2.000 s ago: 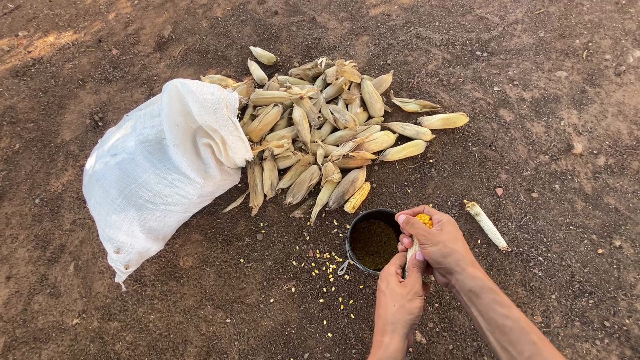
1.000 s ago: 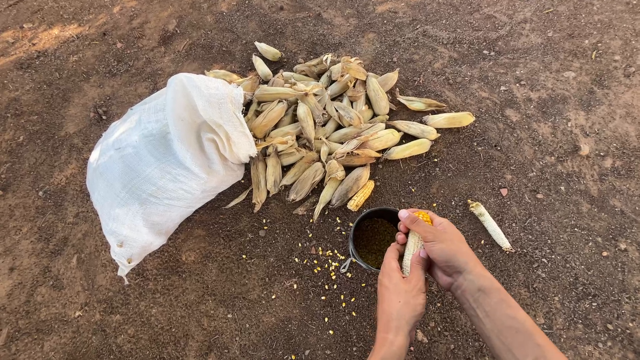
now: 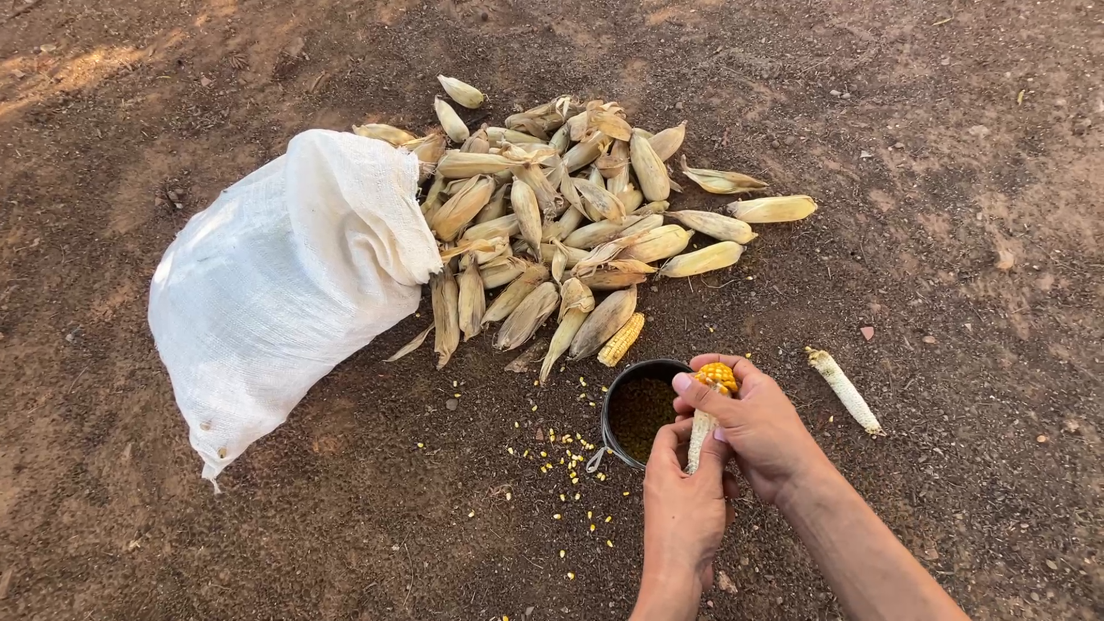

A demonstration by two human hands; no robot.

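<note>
Both hands grip one corn cob (image 3: 702, 431), partly stripped, with orange kernels left at its upper end. My left hand (image 3: 686, 504) closes around the bare lower part. My right hand (image 3: 755, 423) wraps the kernelled end, its thumb against the kernels. Just left of the hands, partly hidden by them, a dark round pot (image 3: 611, 414) with a wire handle holds small dark contents. Loose yellow kernels (image 3: 565, 457) lie scattered on the soil beside it. A husked yellow ear of corn (image 3: 621, 340) rests above the pot.
A large heap of corn ears in dry husks (image 3: 526, 216) spreads across the upper middle, touching the mouth of a white woven sack (image 3: 276, 276) on the left. A bare cob (image 3: 845, 391) lies on the soil right of my hands.
The cob stays in both hands beside the pot. Its kernelled end shows more openly between the right fingers now than one second ago.
</note>
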